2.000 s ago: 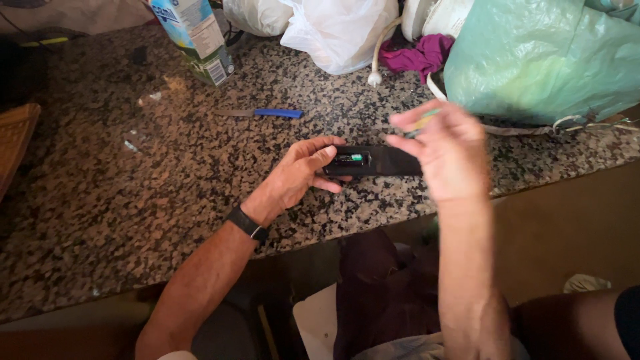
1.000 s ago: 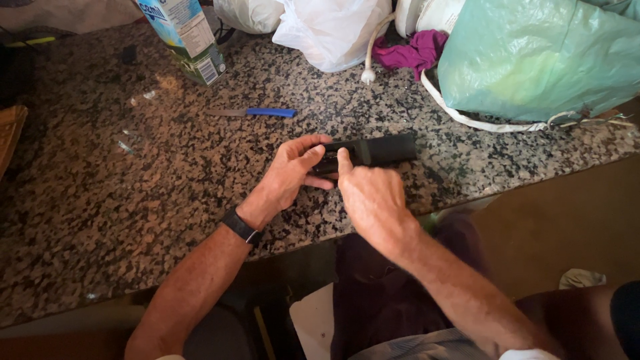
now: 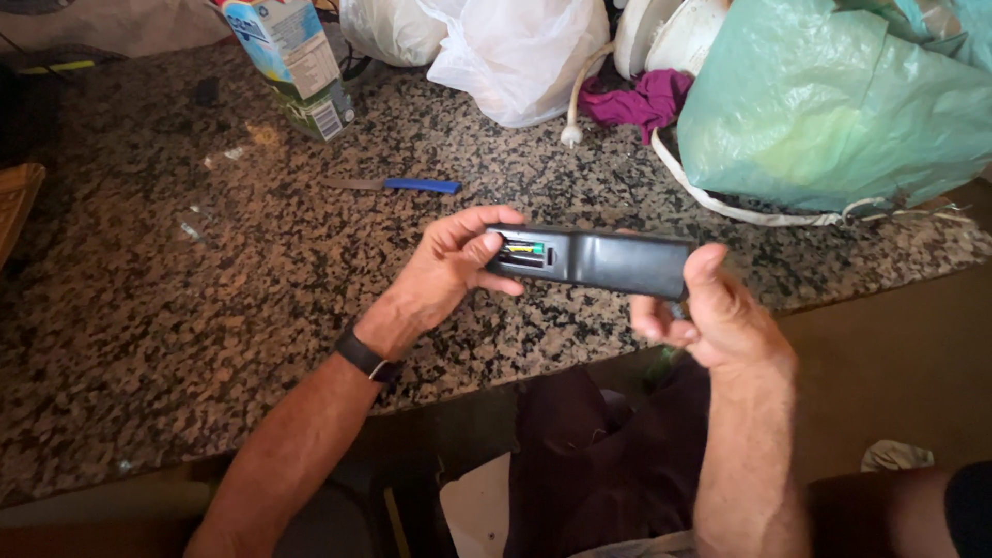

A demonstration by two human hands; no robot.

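Note:
A black remote control (image 3: 620, 262) is held back side up over the granite counter, its battery compartment uncovered at the left end. Inside the compartment lies a green and black battery (image 3: 525, 248); whether a second one sits beside it I cannot tell. My left hand (image 3: 457, 260) grips that left end, thumb at the compartment's edge, with a dark band on the wrist. At the remote's right end is my right hand (image 3: 721, 310), its thumb by the corner and its fingers partly behind and below; whether it grips the remote is unclear.
A small knife with a blue handle (image 3: 422, 185) lies beyond the remote. Farther back stand a drink carton (image 3: 298, 66), a white plastic bag (image 3: 519, 62), a power plug (image 3: 571, 135), a purple cloth (image 3: 647, 101) and a green plastic bag (image 3: 829, 108). The granite counter's edge (image 3: 496, 384) runs below my hands.
My right hand has moved from the battery compartment to the remote's right end. Two seconds ago it was raised above that end with a small, blurred thing in its fingers. My left hand keeps its grip.

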